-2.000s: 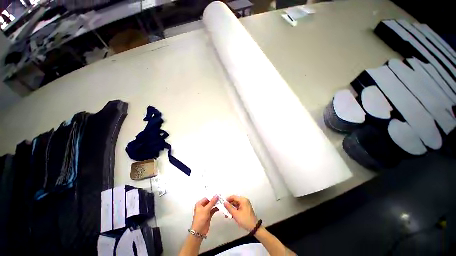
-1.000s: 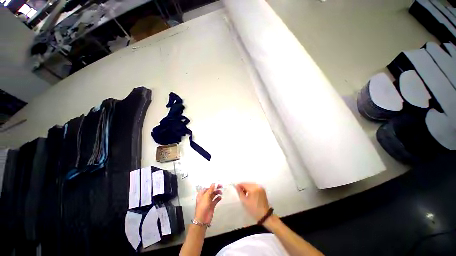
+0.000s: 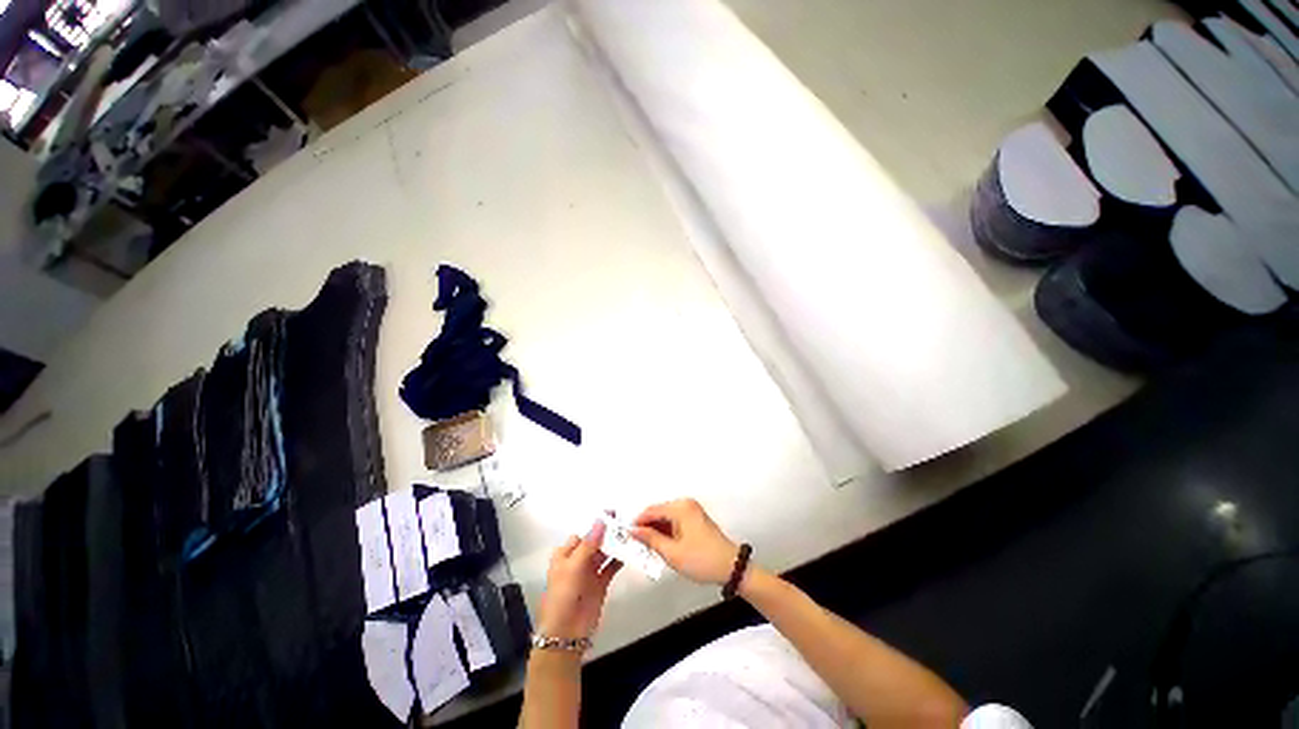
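Observation:
Small white paper slips (image 3: 630, 547) are held between both hands over the table's front edge. My left hand (image 3: 573, 581), with a metal bracelet, pinches them from the left. My right hand (image 3: 690, 541), with a dark beaded bracelet, has its fingertips on their right side. How many slips there are cannot be told. More small slips (image 3: 503, 484) lie on the table beside a small tan-brown box (image 3: 459, 442). A tangled pile of navy tie strips (image 3: 459, 373) lies behind the box, one strip end trailing right.
Small dark stacks with white paper tops (image 3: 409, 544) stand left of my hands. Long black panels (image 3: 325, 413) fill the left. A large white paper roll (image 3: 855, 257) crosses the table. Rounded cut pieces (image 3: 1050, 178) stand at the right. The table's edge runs close in front of me.
The hands, apart a second ago, are together again at the white slips. The camera view has shifted between frames; the objects on the table appear unmoved.

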